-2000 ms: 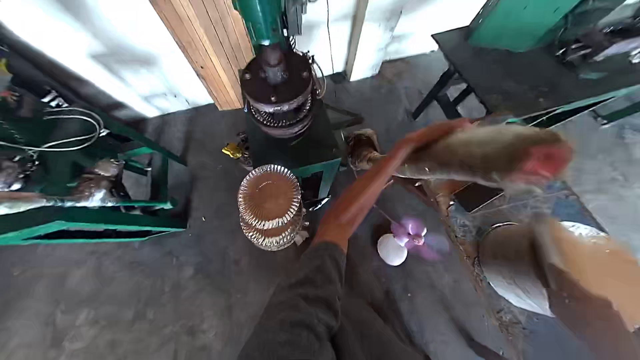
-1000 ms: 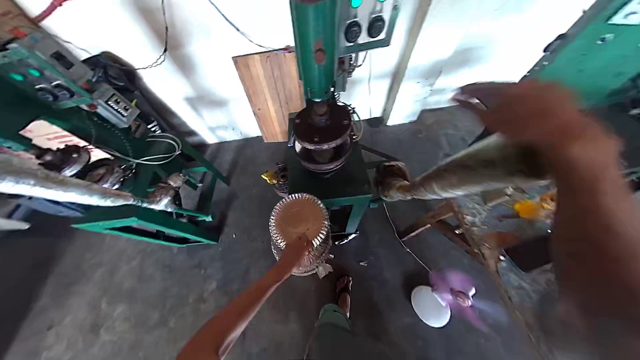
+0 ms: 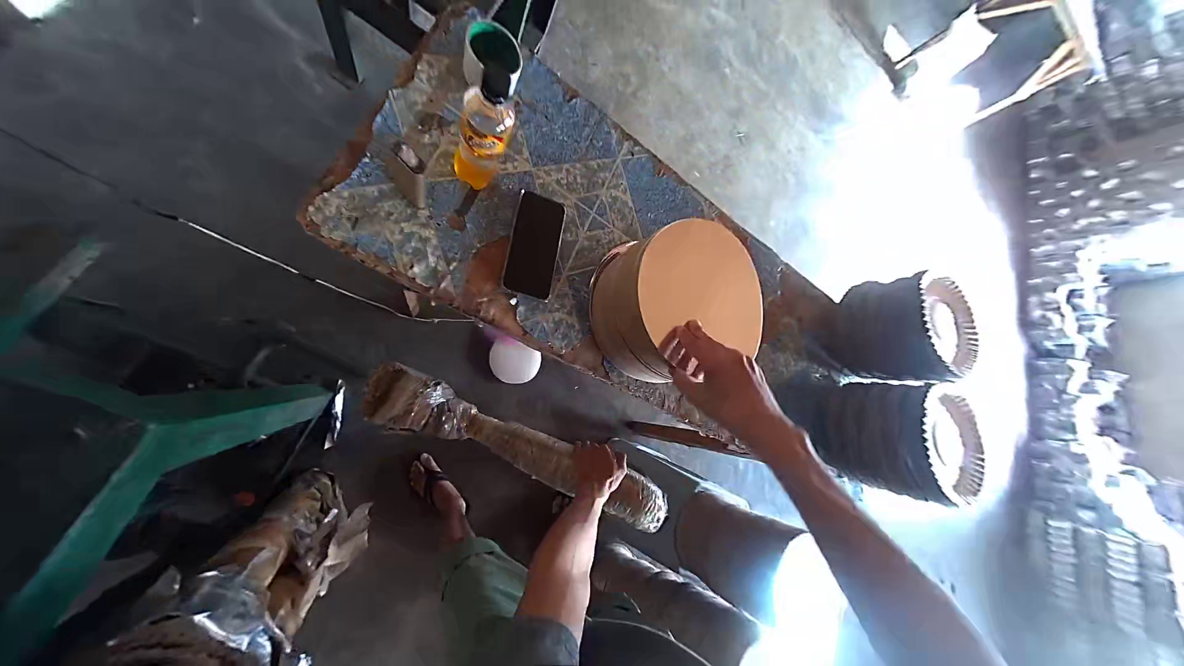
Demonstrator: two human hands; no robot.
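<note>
My left hand (image 3: 599, 470) is closed around a wrapped, club-like pole (image 3: 527, 449) near its right end; the pole's thick, plastic-bound end lies at the left. My right hand (image 3: 717, 375) is at the near edge of a stack of round tan discs (image 3: 700, 287), its fingers apart and slightly curled over the rim. Whether the fingertips touch the top disc I cannot tell. The stack stands on a worn, tiled bench top (image 3: 592, 180), to the right of a dark phone (image 3: 535, 245).
On the bench stand a bottle of orange drink (image 3: 483, 139), a cup with a green inside (image 3: 492, 51) and a small box (image 3: 407, 174). Dark stacks with fluted rims (image 3: 953, 444) lie at right. A green metal frame (image 3: 157, 444) and wrapped bundles (image 3: 250, 583) are at left.
The view has swung far to the right, from the press to the bench. My left hand has left the fluted stack and now holds the pole. My right hand is now at the disc stack.
</note>
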